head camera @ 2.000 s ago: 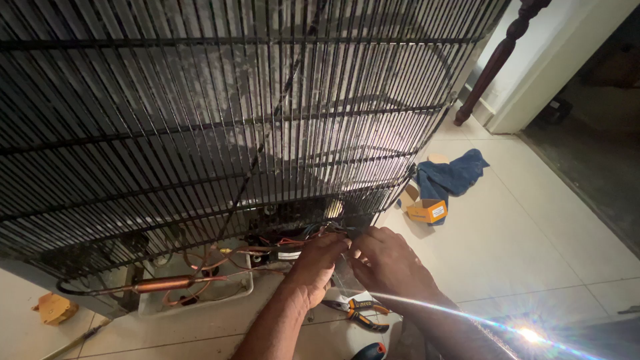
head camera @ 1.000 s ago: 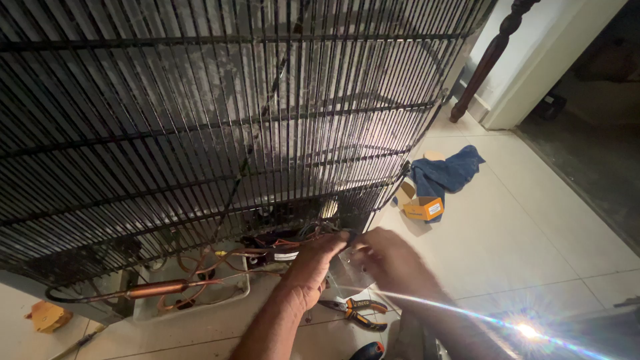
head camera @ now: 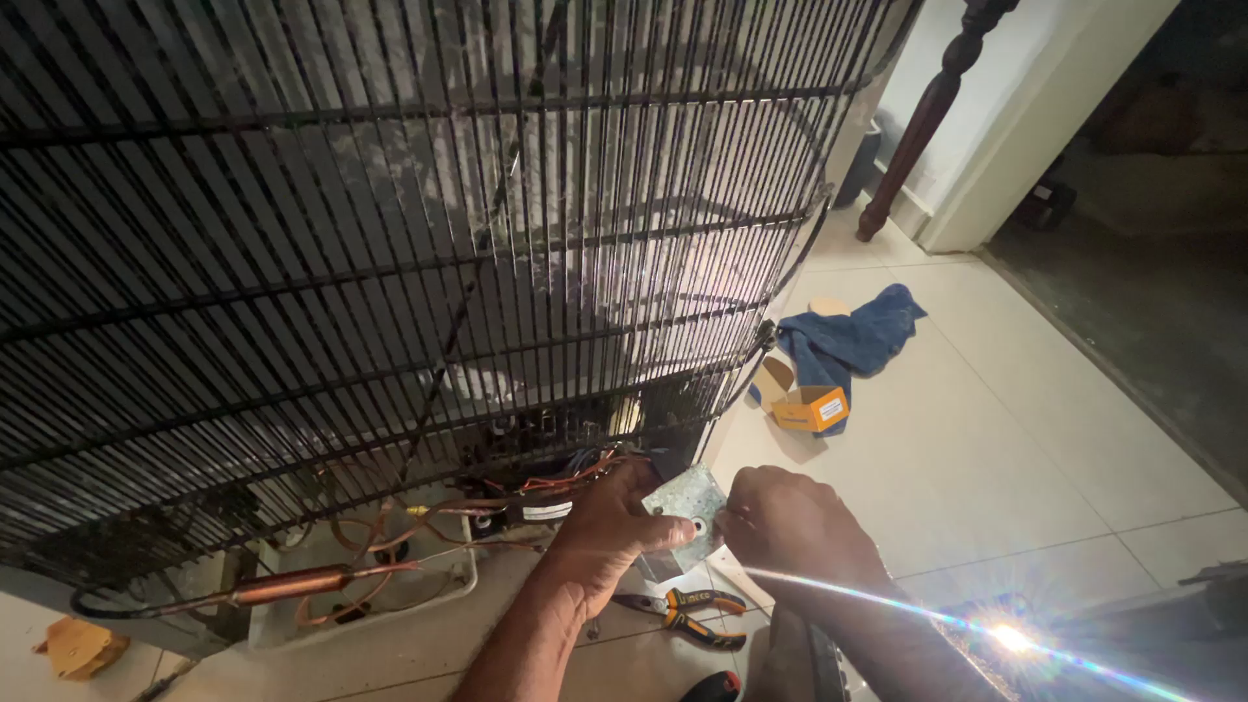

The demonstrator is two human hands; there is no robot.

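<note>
My left hand [head camera: 624, 526] grips a galvanized metal plate [head camera: 690, 497] with a hole in it, the thumb lying on its face. On the plate's right edge rests my right hand [head camera: 795, 517], its fingers curled; whether they hold anything is hidden. Behind the hands, wires [head camera: 565, 478] run into the compressor bay under the black wire condenser grid [head camera: 439, 263] of a refrigerator. Pliers with black and orange handles [head camera: 682, 614] lie on the floor below the plate. To the left, a copper filter drier [head camera: 292, 585] joins thin copper tubing.
A white plastic tray [head camera: 458, 595] sits under the tubing. An open orange box [head camera: 811, 409] and a blue cloth [head camera: 858, 336] lie on the tiles at right. Crumpled orange material [head camera: 83, 648] is at lower left. A dark turned wooden leg [head camera: 926, 127] stands near the wall.
The metal plate now shows plainly between my hands, where the earlier frames barely show it. My right hand has moved from beside my left fingertips to the plate's right edge.
</note>
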